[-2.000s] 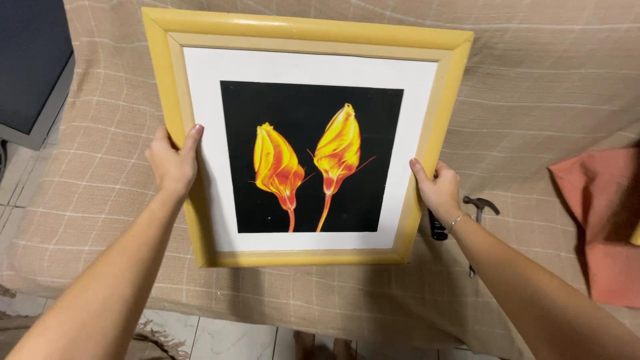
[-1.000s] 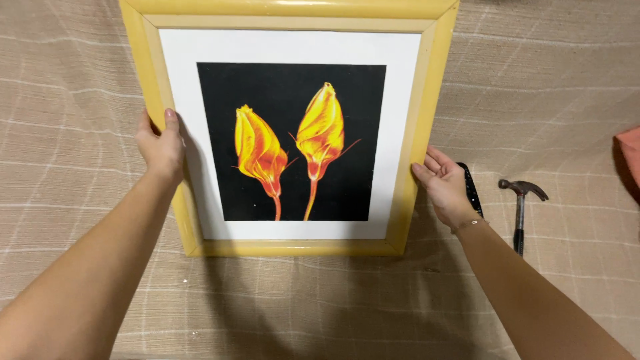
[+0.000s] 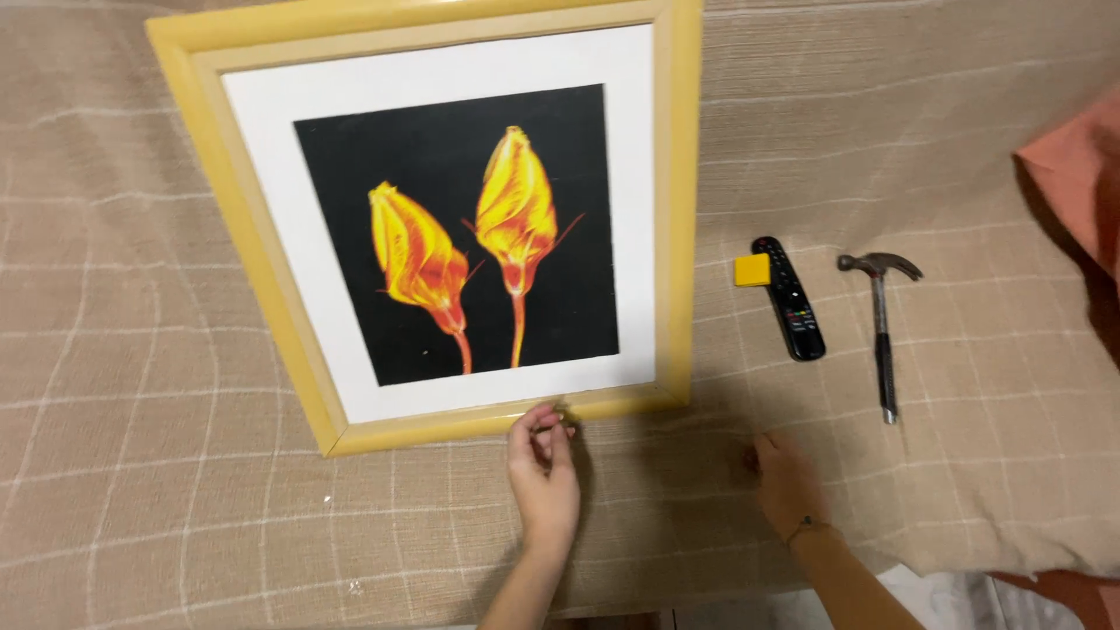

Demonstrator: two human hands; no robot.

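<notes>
A yellow picture frame (image 3: 678, 219) with a print of two yellow-orange flower buds leans back on the beige checked cloth. My left hand (image 3: 542, 472) is at its bottom rail, fingers curled and tips close together; whether they pinch something small cannot be told. Lower right, over the cloth, my right hand (image 3: 779, 477) is blurred, its fingertips partly hidden and apart from the frame. Beyond that hand lie a black remote control (image 3: 794, 311), a small yellow square (image 3: 752, 270) touching its left side, and a claw hammer (image 3: 882, 337) with a dark grip.
The beige cloth (image 3: 175, 542) covers the seat and rises behind like a backrest. Coral-coloured fabric (image 3: 1081, 175) lies at the right edge. Small pale bits are on the cloth at lower left. Floor shows beyond the front edge at the bottom right.
Both hands have let go of the frame's sides. The left hand has moved to the bottom rail, the right toward the cloth's front. The frame now rests tilted; the remote and yellow square show fully.
</notes>
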